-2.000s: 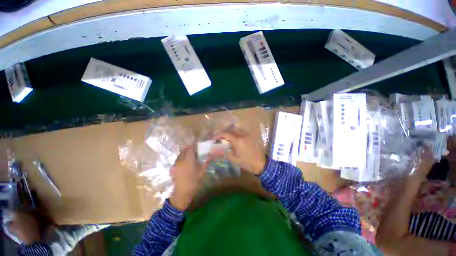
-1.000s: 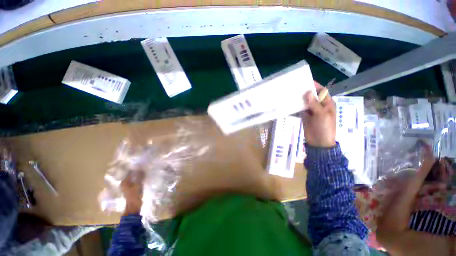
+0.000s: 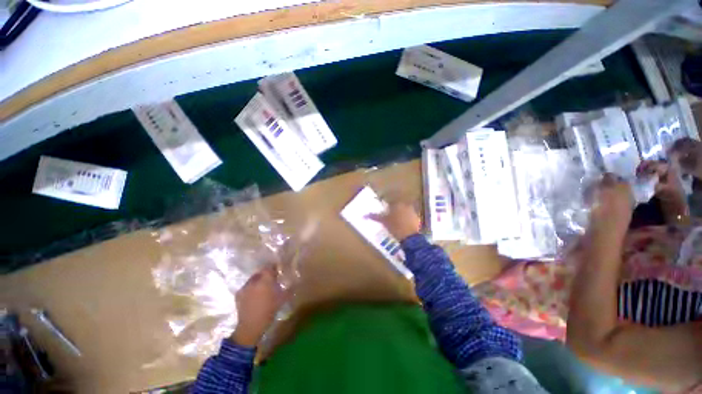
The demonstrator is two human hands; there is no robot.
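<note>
A slim white retail box with dark printed bars lies slanted at the middle of the cardboard sheet. My right hand is on its right side, fingers closed on its edge. My left hand is at the near side of a crinkled heap of clear plastic bags, its fingertips against the film; blur hides whether it grips any.
White boxes lie on the dark green belt; two overlap. Rows of boxes, partly under film, are at right, below a grey metal brace. A neighbour's arms are at right; thin parts at far left.
The box my right hand held up over the belt is no longer in it; two boxes now overlap on the belt. My right hand has come down to a box on the cardboard. The view has shifted.
</note>
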